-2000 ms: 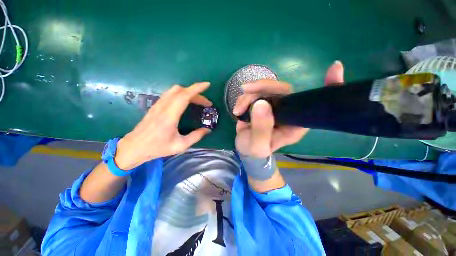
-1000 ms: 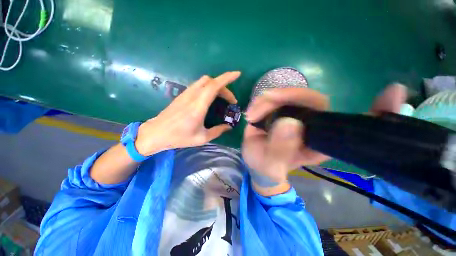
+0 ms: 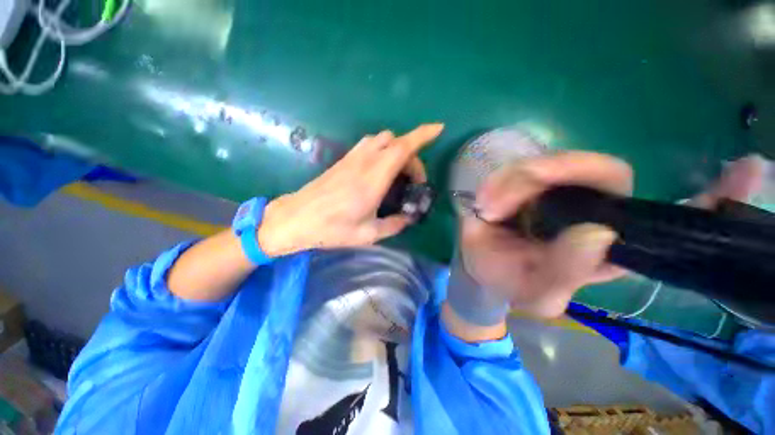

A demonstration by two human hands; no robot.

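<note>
My left hand [image 3: 340, 200] pinches a small black electronic module [image 3: 413, 202] between thumb and fingers, its shiny face turned to the right, above the green bench [image 3: 340, 68]. My right hand [image 3: 544, 229], blurred, grips the front of a thick black electric screwdriver [image 3: 697, 246] that runs off the right edge. Its thin bit [image 3: 466, 199] points left at the module, with a gap between them. A round silver-grey screw dish [image 3: 497, 153] lies behind my right hand, partly covered by it. Screws at the bit are too blurred to tell.
A white cable [image 3: 53, 64] with a green tag lies coiled at the far left. A small black object [image 3: 749, 115] lies at the far right. A black cord [image 3: 663, 331] runs along the bench's front edge at the right. Blue sleeves [image 3: 42, 170] of other people show at both sides.
The view has shifted, so the bench things sit further right. My right hand and the screwdriver have drawn away from the module, widening the gap. My left hand still holds the module.
</note>
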